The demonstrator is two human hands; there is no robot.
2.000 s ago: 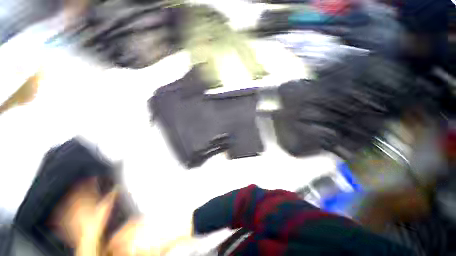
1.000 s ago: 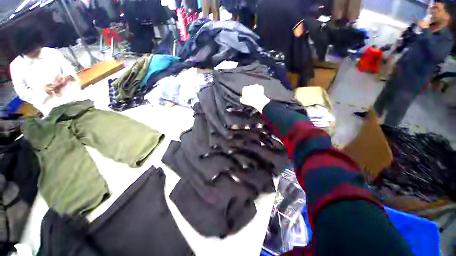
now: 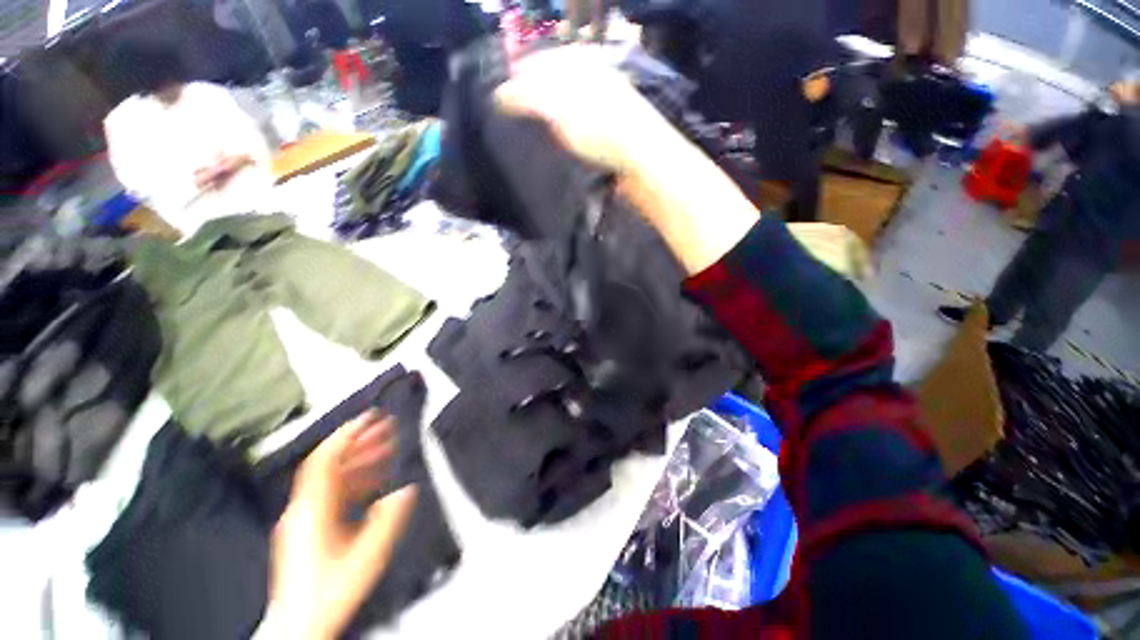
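Note:
My right hand [image 3: 588, 113], in a red and dark plaid sleeve, is raised and closed on the top of a dark pair of shorts [image 3: 538, 175]. The shorts hang down, blurred, over the pile of dark shorts [image 3: 525, 425] on the white table. My left hand [image 3: 340, 513] is at lower left with fingers apart, empty, over the flat-laid dark shorts [image 3: 413, 513]. Olive-green shorts [image 3: 238, 325] lie spread out beyond it.
A blue crate [image 3: 778, 538] with clear polybags [image 3: 706, 513] is at the table's right edge. An open carton [image 3: 963, 400] and dark goods are on the right. A person in white [image 3: 188, 150] is across the table; another person [image 3: 1081, 238] stands at far right. A grey-and-black bundle [image 3: 75, 388] lies left.
My right hand has lifted a dark pair of shorts off the pile, up towards the top of the picture. My left hand has come into view at lower left.

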